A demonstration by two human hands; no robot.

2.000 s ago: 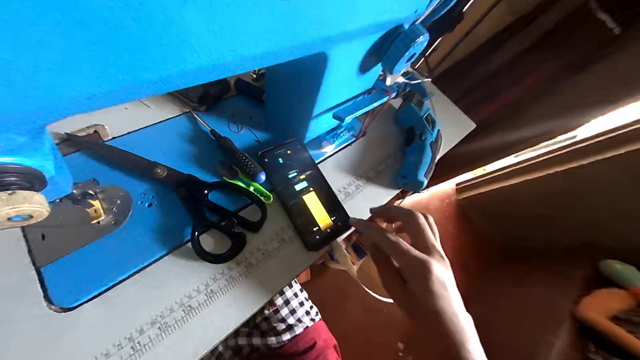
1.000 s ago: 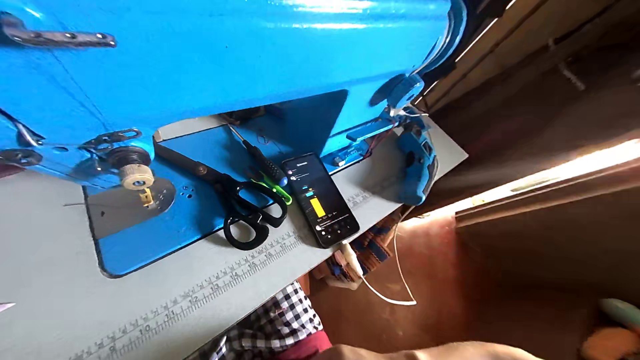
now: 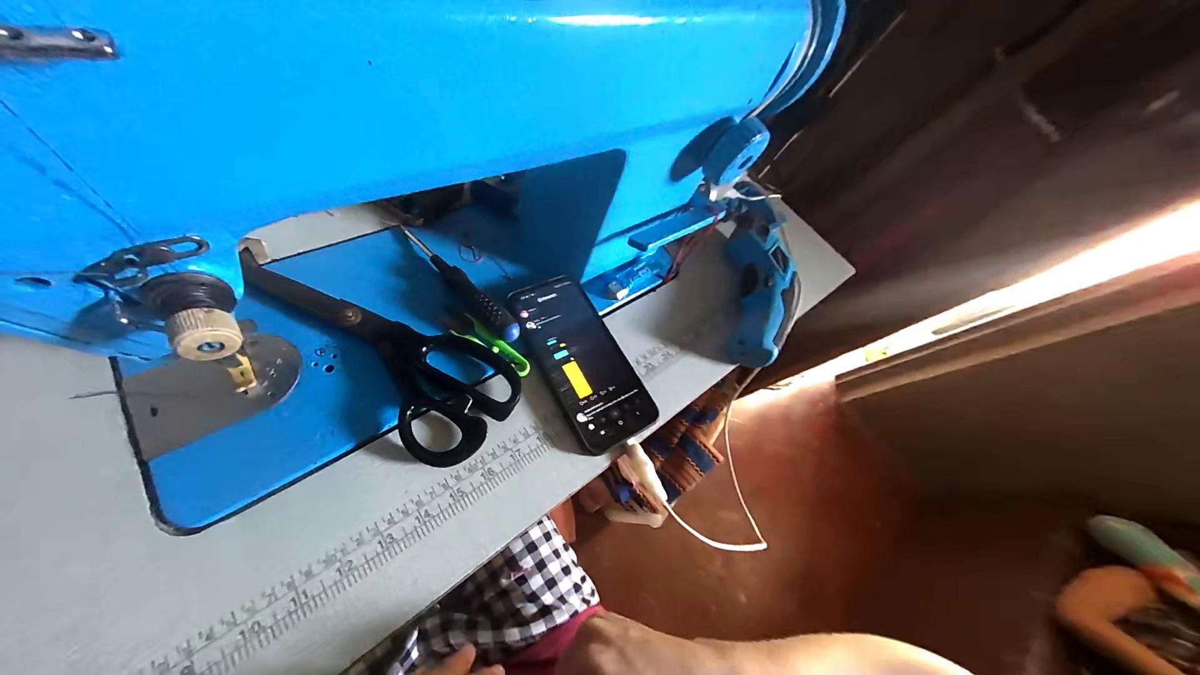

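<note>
My right hand (image 3: 605, 647) is low in the view beside dark red cloth, cut by the bottom edge, its fingers mostly hidden. Some fingertips (image 3: 459, 662) show by black-and-white checked cloth (image 3: 548, 572); whose hand they belong to is unclear, so I cannot place my left hand surely. Above, on the sewing machine table, lies a smartphone (image 3: 586, 366) with its screen lit and a white charging cable (image 3: 647, 473) plugged in. Left of it are black-handled scissors (image 3: 375, 328), a screwdriver (image 3: 473, 300) and a green-handled tool (image 3: 502, 349).
A blue sewing machine (image 3: 422, 84) spans the upper left, over its bed plate (image 3: 281, 450). A printed ruler scale (image 3: 375, 548) runs along the table's front. A blue device (image 3: 764, 300) sits at the right end. Below hangs patterned cloth (image 3: 694, 441); an orange object (image 3: 1111, 600) is lower right.
My right hand, at the phone's lower end two seconds ago, has moved away from it down to the bottom edge. The phone stays on the table. The view has shifted somewhat.
</note>
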